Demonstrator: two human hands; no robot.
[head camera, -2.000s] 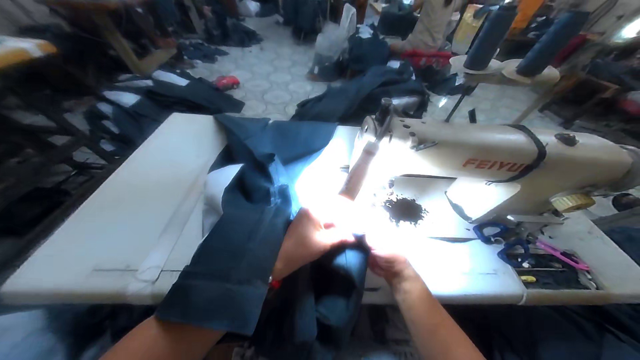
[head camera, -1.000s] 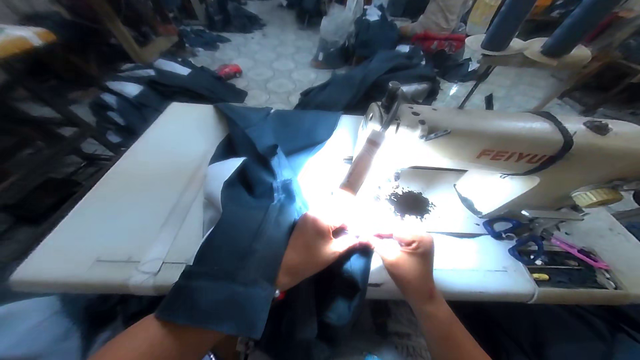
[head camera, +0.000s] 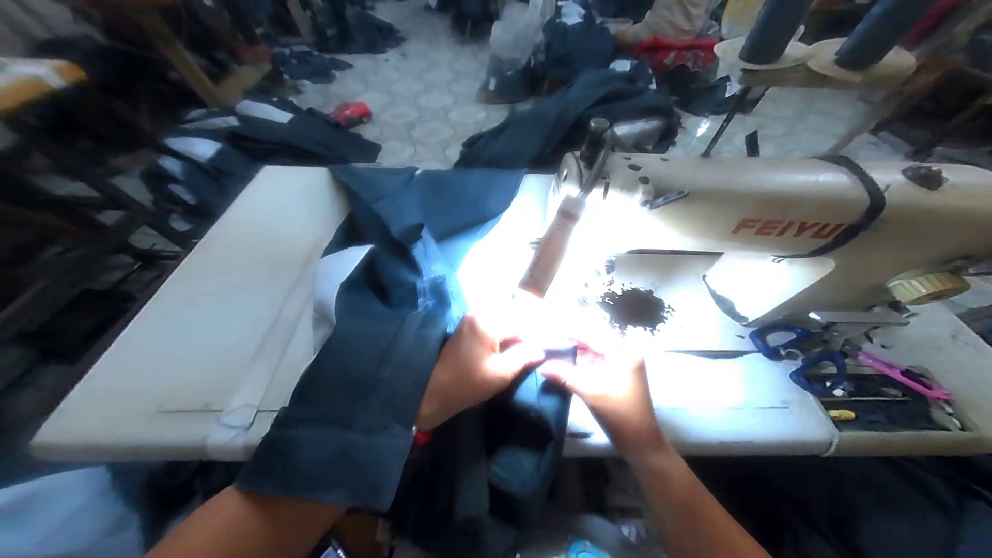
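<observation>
Dark blue fabric (head camera: 364, 372) lies over the white sewing table and hangs off its front edge, partly draped across my left forearm. My left hand (head camera: 473, 372) pinches a fold of it just in front of the sewing machine (head camera: 744, 209). Close by on the right, my right hand (head camera: 612, 387) grips the same fold between thumb and fingers. Strong lamp glare washes out the fingertips and the needle area, so the needle and presser foot cannot be made out. A brownish cylindrical piece (head camera: 554, 246) slants down from the machine's head above my hands.
Blue-handled scissors (head camera: 806, 360) and a pink-handled tool (head camera: 903, 374) lie at the tray (head camera: 883, 442) on the right. Thread cones (head camera: 775, 31) stand behind the machine. Dark garments (head camera: 573, 116) are heaped on the tiled floor. A person's arm (head camera: 666, 19) shows at the back.
My hands have stayed close together at the fold. My right hand, lower and flatter two seconds ago, has come up beside the left with its fingers pinching the fabric.
</observation>
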